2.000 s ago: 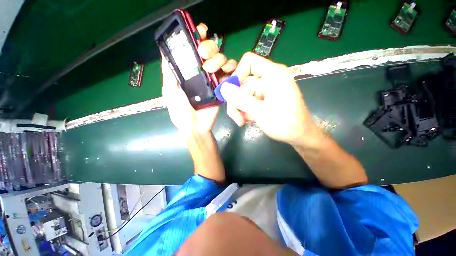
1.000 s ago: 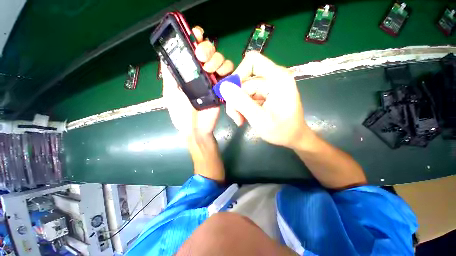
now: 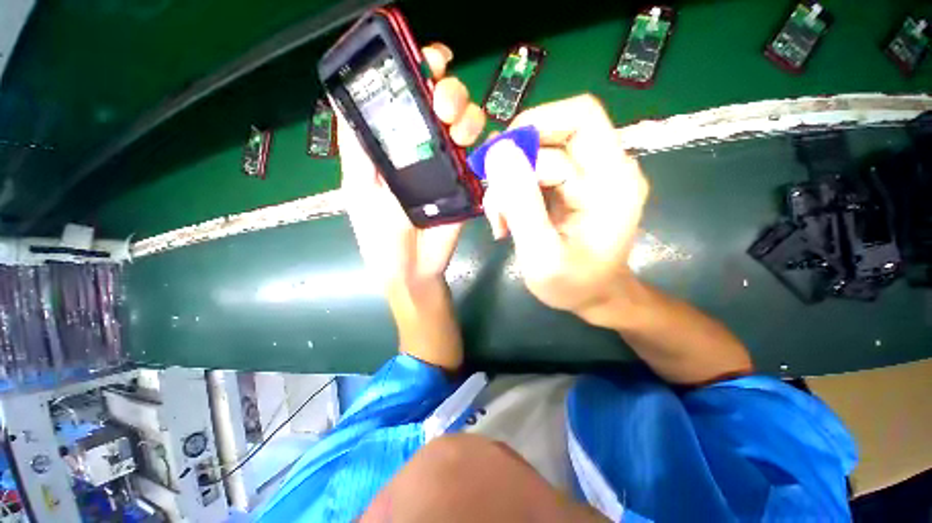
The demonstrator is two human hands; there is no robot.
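Note:
The phone unit [image 3: 411,153] has a black housing with a window over a silver and green board and a red edge. It is held tilted above the bench's whitish strip. My left hand [image 3: 383,209] holds it from beneath, with fingertips over its right edge. My right hand [image 3: 567,204] pinches a blue pry pick [image 3: 504,151] between thumb and finger. The pick is close to the red edge near the phone's lower right corner. I cannot tell whether its tip touches the edge.
Several open units [image 3: 643,47] lie on the green belt behind the hands. A pile of loose black housings [image 3: 840,237] lies on the bench [image 3: 307,325] at right. A cardboard box [image 3: 879,424] is at lower right, and equipment [image 3: 194,449] at lower left.
The pry pick and my right hand have moved right and slightly up. The phone has shifted slightly right. The units on the belt have moved left.

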